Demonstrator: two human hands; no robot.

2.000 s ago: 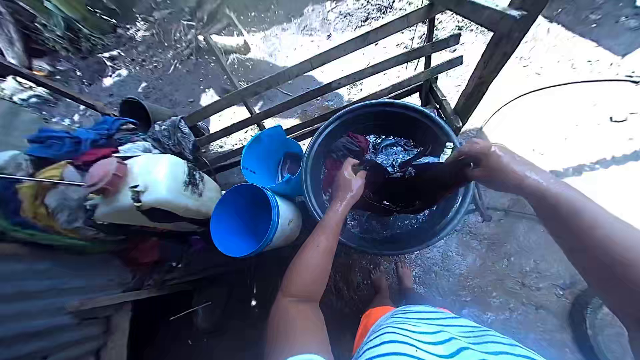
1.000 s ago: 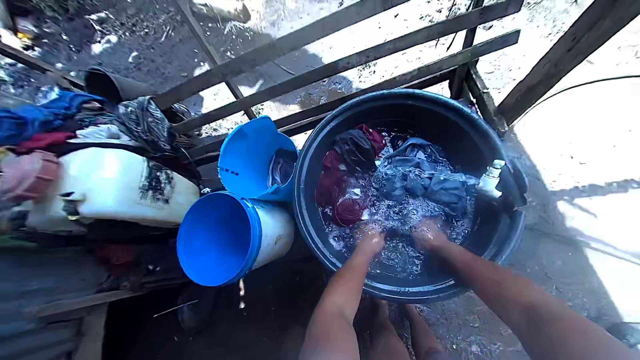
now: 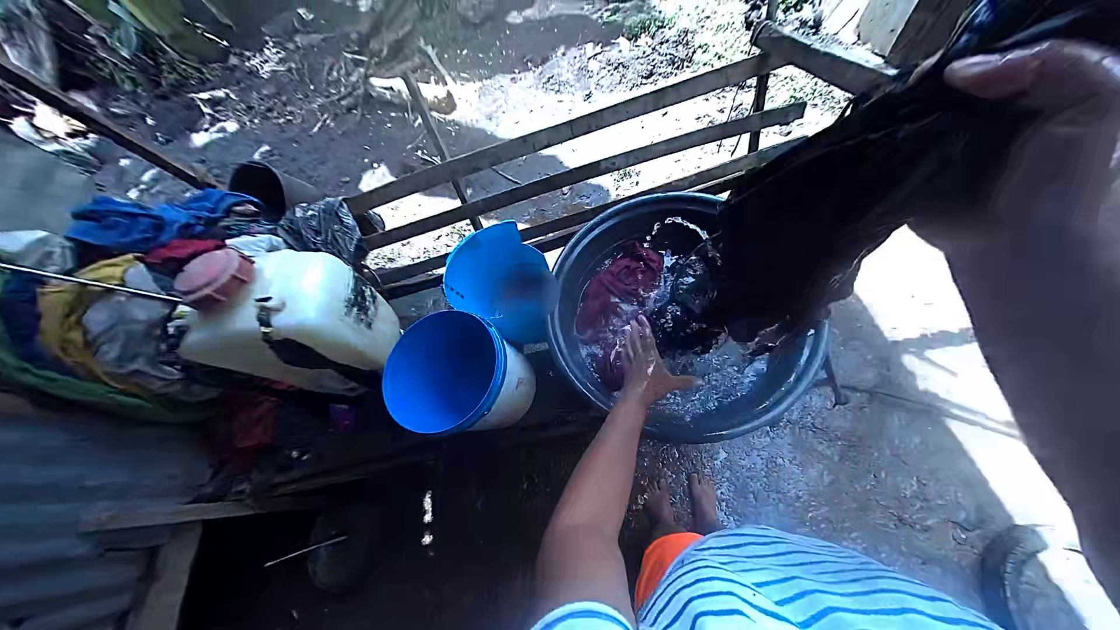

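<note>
My right hand (image 3: pixel 1041 114), raised high at the upper right and close to the camera, grips a dark wet cloth (image 3: pixel 805 219). The cloth hangs down slantwise into a round dark plastic tub (image 3: pixel 735 429) of water. My left hand (image 3: pixel 647 363) is over the tub's left part with its fingers spread and nothing held in them. Just beyond and left of those fingers, a dark red cloth (image 3: pixel 621 284) lies in the water. Foam or bright ripples show on the water around the dark cloth's lower end.
Left of the tub stand a white bucket with a blue inside (image 3: pixel 442 372) and a blue container (image 3: pixel 499 280). A white jerrycan (image 3: pixel 293 319) with a pink cap lies by heaped clothes (image 3: pixel 157 219). A slatted wooden fence (image 3: pixel 560 131) runs behind. My bare feet are below the tub.
My right hand has risen from the tub to the upper right, lifting the dark cloth. A second ago both hands were low in the water; my left hand now shows with fingers spread.
</note>
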